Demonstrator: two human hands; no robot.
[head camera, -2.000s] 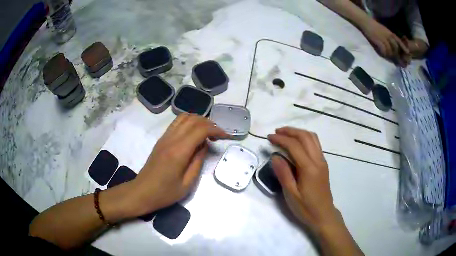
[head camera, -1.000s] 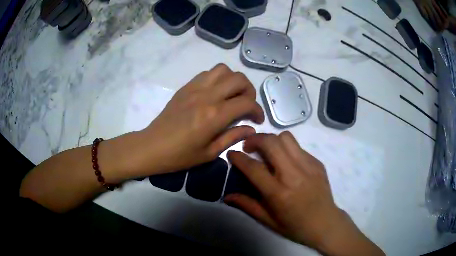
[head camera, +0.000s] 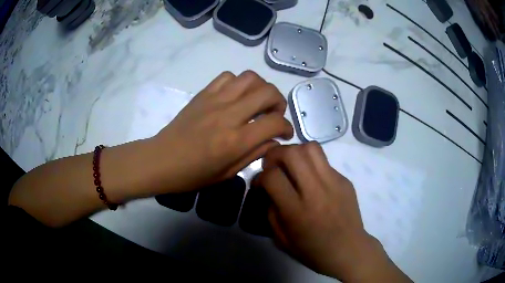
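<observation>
My left hand (head camera: 227, 121) and my right hand (head camera: 310, 199) meet over the white backing sheet (head camera: 382, 193), fingertips close together. What is between the fingers is hidden. Black adhesive pads (head camera: 220, 202) lie in a row on the sheet below my hands; the rightmost is partly under my right hand. A bare metal housing (head camera: 319, 110), silver face with small screws up, lies just beyond my fingertips. A second bare housing (head camera: 296, 47) lies behind it. A padded housing (head camera: 378, 116) with a black face and grey rim lies to the right.
More padded housings (head camera: 244, 19) sit at the top centre. Dark stacked pieces (head camera: 69, 10) are at the far left. Dark grey pieces (head camera: 458, 40) line the far right, beyond black grooves (head camera: 427, 75). A clear plastic bag (head camera: 490, 204) is at the right edge.
Since two seconds ago, my right hand has let go of the padded housing, and both hands have come together over the pads. In the last second the hands have barely moved; the view shifted slightly.
</observation>
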